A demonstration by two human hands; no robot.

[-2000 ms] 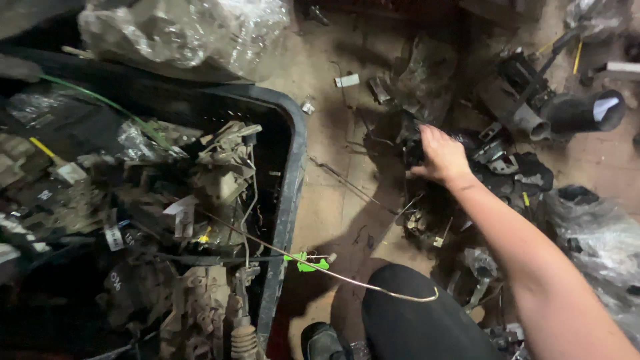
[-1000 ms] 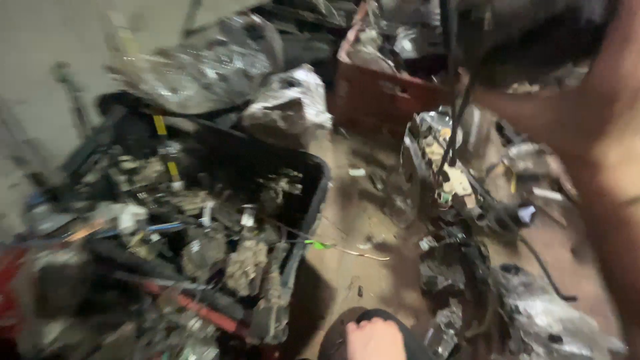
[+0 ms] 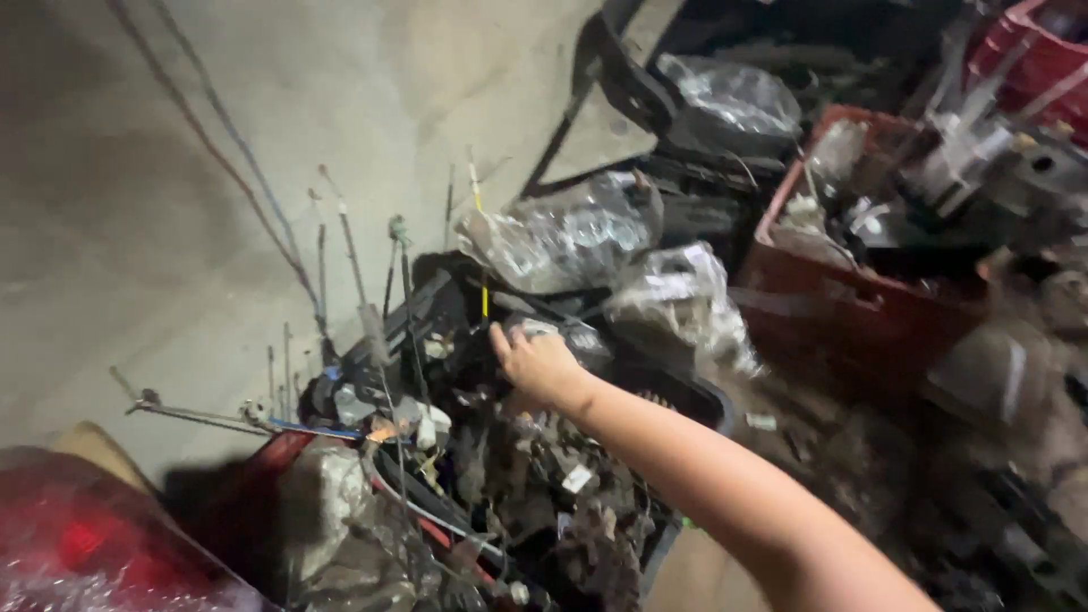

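Observation:
My right hand (image 3: 540,365) reaches in from the lower right, over the far part of a dark plastic bin (image 3: 714,399) filled with used mechanical parts (image 3: 586,501). Its fingers are partly curled beside clear plastic and a thin yellow-marked strip (image 3: 485,297). Blur and the hand itself hide whether anything is between the fingers. Several thin rods or cables (image 3: 412,314) stand up left of the hand. My left hand is out of view.
Plastic-wrapped bundles (image 3: 569,234) lie behind the bin against a pale wall (image 3: 357,102). A reddish crate (image 3: 850,306) of parts stands right. A red plastic-wrapped piece (image 3: 93,527) is at lower left, and more parts cover the right-hand floor.
The view has swung left toward the wall. My right hand, among the floor parts two seconds ago, is now over the bin. The hand seen near my knee one second ago is out of view.

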